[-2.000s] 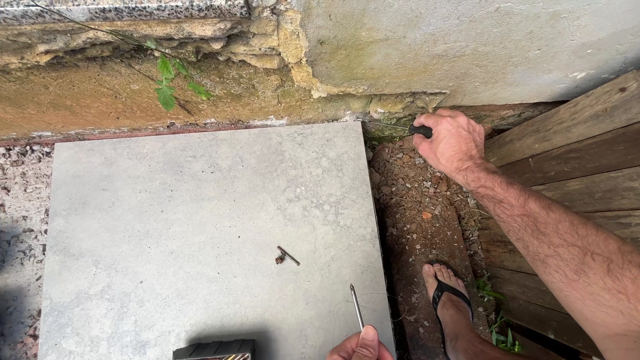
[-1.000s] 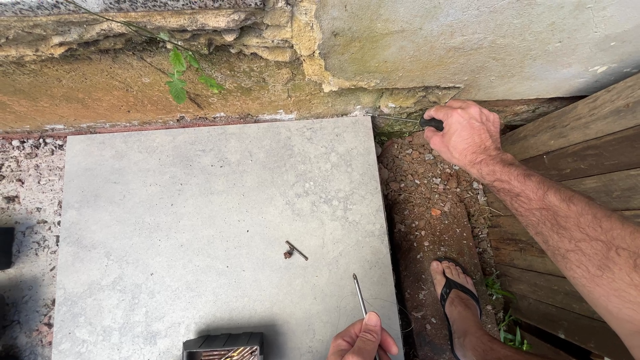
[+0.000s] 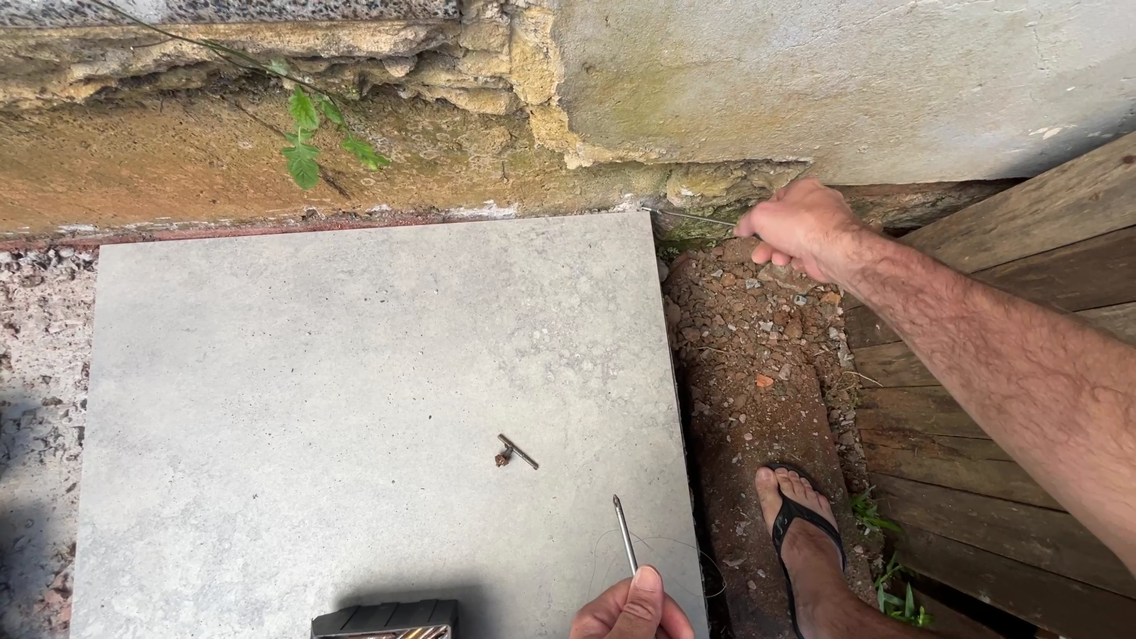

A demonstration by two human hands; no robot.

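My right hand (image 3: 799, 226) is closed around the handle of a thin-shafted tool (image 3: 697, 216); its shaft points left to the back right corner of a grey stone-look slab (image 3: 373, 373). The handle is hidden by my fingers, and whether the tip touches the slab I cannot tell. Low in the view, my left hand (image 3: 635, 608) pinches a metal screwdriver bit or shaft (image 3: 625, 532), its pointed end up over the slab. A drill chuck key (image 3: 517, 451) lies on the slab. A thin wire or thread loops near my left hand.
A dark case of drill bits (image 3: 386, 619) sits at the slab's near edge. Behind runs a crumbling wall (image 3: 426, 142) with a green plant (image 3: 303, 160). To the right are rubble soil (image 3: 754, 355), my foot in a black flip-flop (image 3: 803, 524) and wooden boards (image 3: 958, 390).
The black handle seen earlier in my right hand is now covered by my fingers, and the hand has turned. My left hand keeps its hold on the metal shaft.
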